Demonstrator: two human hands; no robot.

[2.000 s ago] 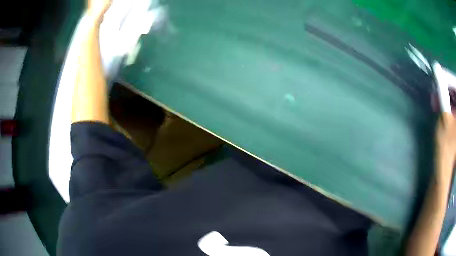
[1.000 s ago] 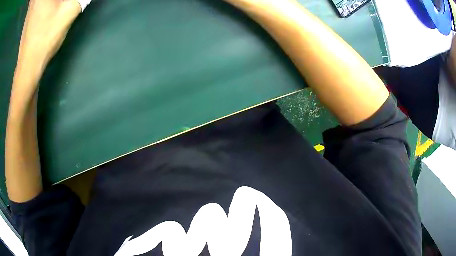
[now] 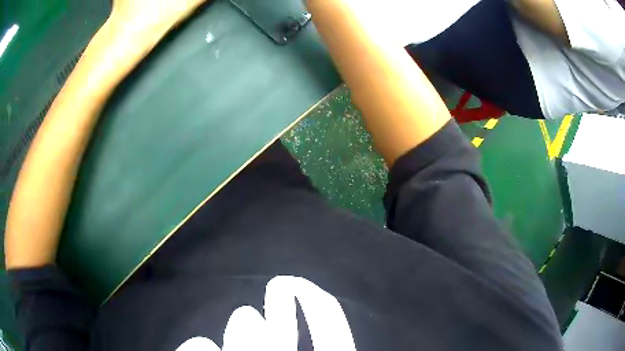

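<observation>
My left hand [image 3: 154, 10] is at the top left over the green bench mat [image 3: 171, 130]. Its fingers are cut off by the top edge, so what they hold cannot be told. My right forearm reaches up past the top edge, and my right hand is out of the picture. A dark, flat piece with a rounded corner and a small black detail at one end, perhaps a plastic frame [image 3: 274, 24], lies on the mat at the top, between my arms and close to my right forearm.
A row of tiny dark marks [image 3: 44, 122] runs along the mat beyond my left forearm. At the upper right are a white surface [image 3: 411, 17] and a seated person [image 3: 486, 62]. The green floor [image 3: 528, 185] with yellow lines and pale boxes [image 3: 596, 192] lie at the right.
The view has swung to the right, showing more floor and more of the other person. The blue ring has left the picture. The dark piece now shows left of my right forearm.
</observation>
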